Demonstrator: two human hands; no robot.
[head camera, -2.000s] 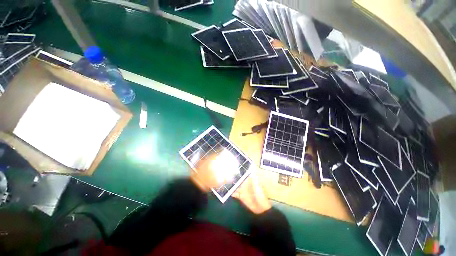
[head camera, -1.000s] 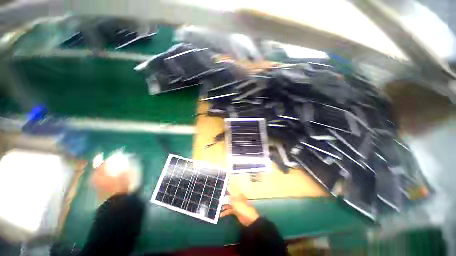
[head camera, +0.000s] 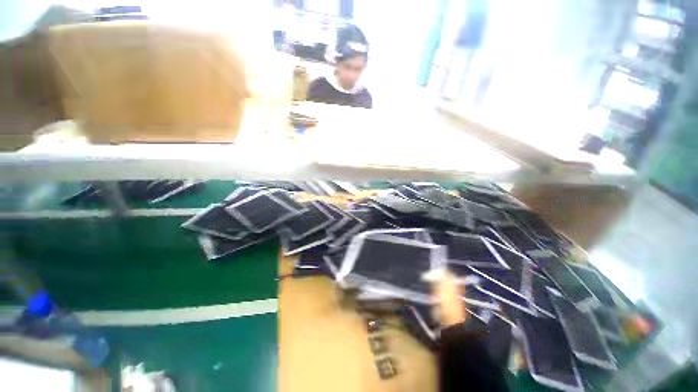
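My right hand (head camera: 450, 300), blurred, grips the right edge of a solar panel (head camera: 394, 262) with a dark face and pale border. The panel is at the near left side of the loose heap of panels (head camera: 497, 253), above the flat cardboard sheet (head camera: 318, 329). A blurred white wad that looks like the cloth (head camera: 145, 380) shows at the bottom edge, lower left. My left hand is not visible.
A bottle with a blue cap (head camera: 40, 305) is at the left, by the shallow carton's white stack (head camera: 34, 377). A pale shelf (head camera: 252, 162) crosses behind the bench, with a large brown carton (head camera: 153, 84) on it. A person (head camera: 340, 88) is beyond.
The view has tilted up, bringing the shelf and person into sight. My right hand has moved right and away, to the heap. My left hand has left the picture.
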